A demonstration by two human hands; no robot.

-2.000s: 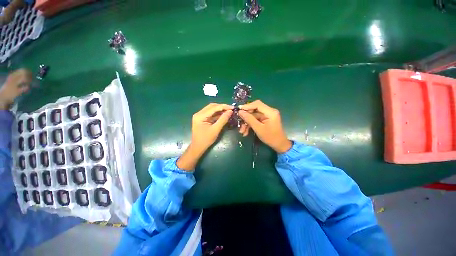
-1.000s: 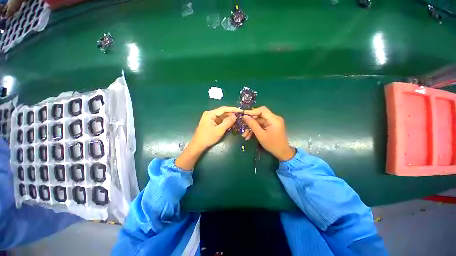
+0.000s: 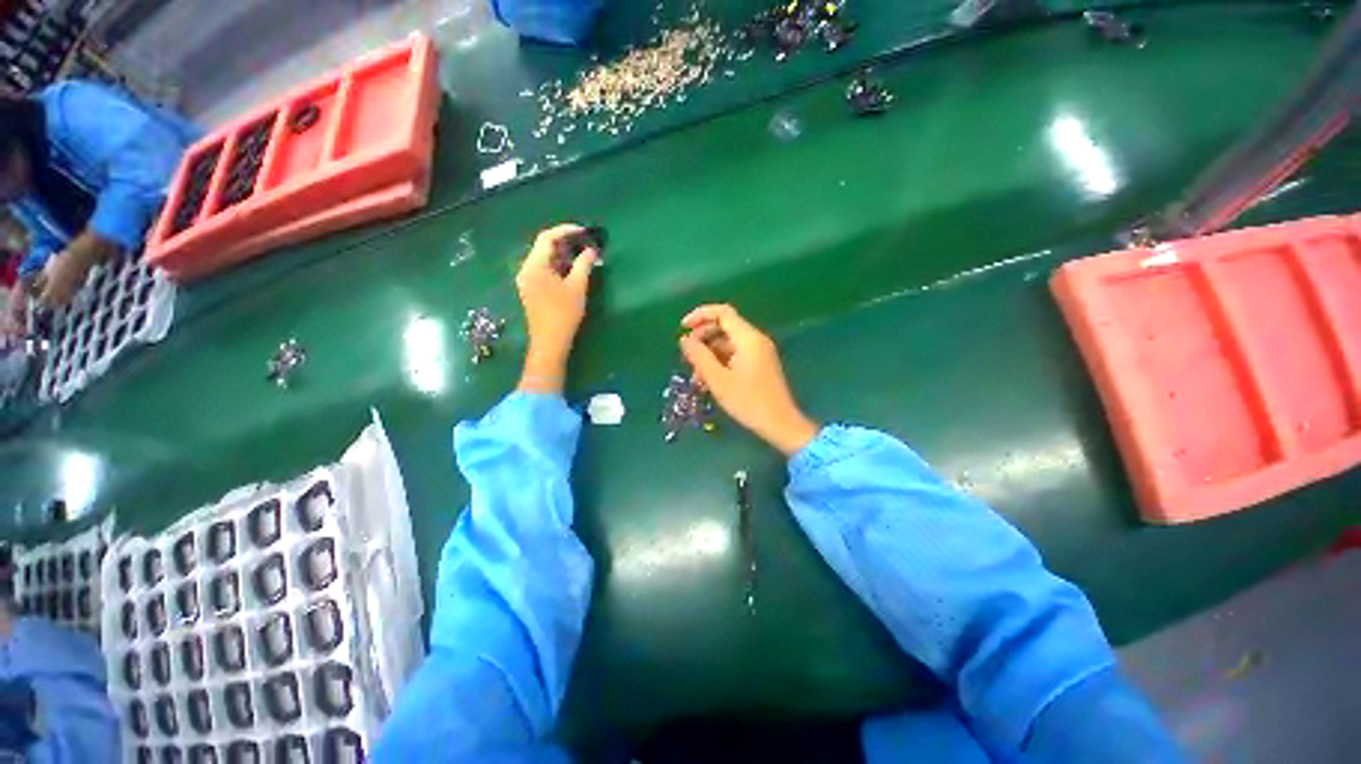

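My left hand (image 3: 554, 284) is stretched forward over the green surface (image 3: 881, 224), its fingertips closed on a dark electronic module (image 3: 585, 246). My right hand (image 3: 730, 363) is raised near the middle with fingers curled; whether it holds anything small cannot be told. Another electronic module (image 3: 687, 408) lies just below and left of my right hand. A white pad (image 3: 605, 408) lies to the left of that module. A thin dark tool (image 3: 746, 540) lies nearer to me, pointing forward.
A white blister tray (image 3: 224, 597) with dark pieces is at the left. Pink foam trays stand at the right (image 3: 1179, 388) and far left (image 3: 306, 172). Tan loose parts (image 3: 642, 75) lie at the far side, and modules (image 3: 481, 332) on the surface. A person in blue (image 3: 112, 149) is at far left.
My hands have parted. My left hand has moved forward and left with a dark module. The view has swung, so the far foam tray and tan pile now show.
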